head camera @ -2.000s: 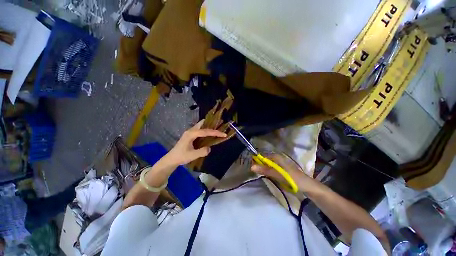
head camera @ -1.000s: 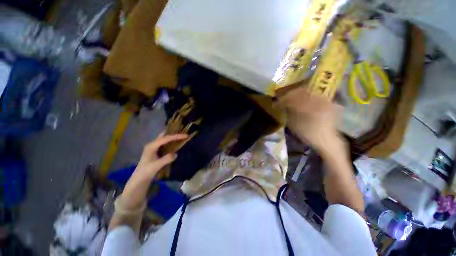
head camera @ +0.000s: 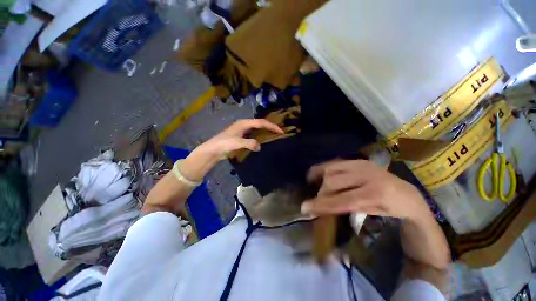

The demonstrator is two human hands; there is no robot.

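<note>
My left hand [head camera: 250, 140] grips the brown edges of a bundle of cut pieces [head camera: 282, 126] above my lap. Dark cloth [head camera: 329, 141] spreads from it across my lap to the table edge. My right hand [head camera: 364, 191] is over my lap, palm down and partly blurred, with a blurred brown piece [head camera: 324, 235] hanging below its fingers. The yellow-handled scissors [head camera: 498, 173] lie on the machine table, blades pointing away. A small brown piece [head camera: 417, 149] lies on the yellow tape.
The white table [head camera: 405, 53] carries two yellow PIT tape bands [head camera: 461, 97]. Stacked curved brown strips [head camera: 488, 250] lie at the right. Brown panels [head camera: 270, 44] hang at the table's left corner. A blue crate [head camera: 114, 32] stands at upper left. White bundled cloth [head camera: 103, 188] is at left.
My right hand has put the scissors down on the table, reached to the cloth at the table edge, and come back over my lap with a brown piece. My left hand keeps its hold.
</note>
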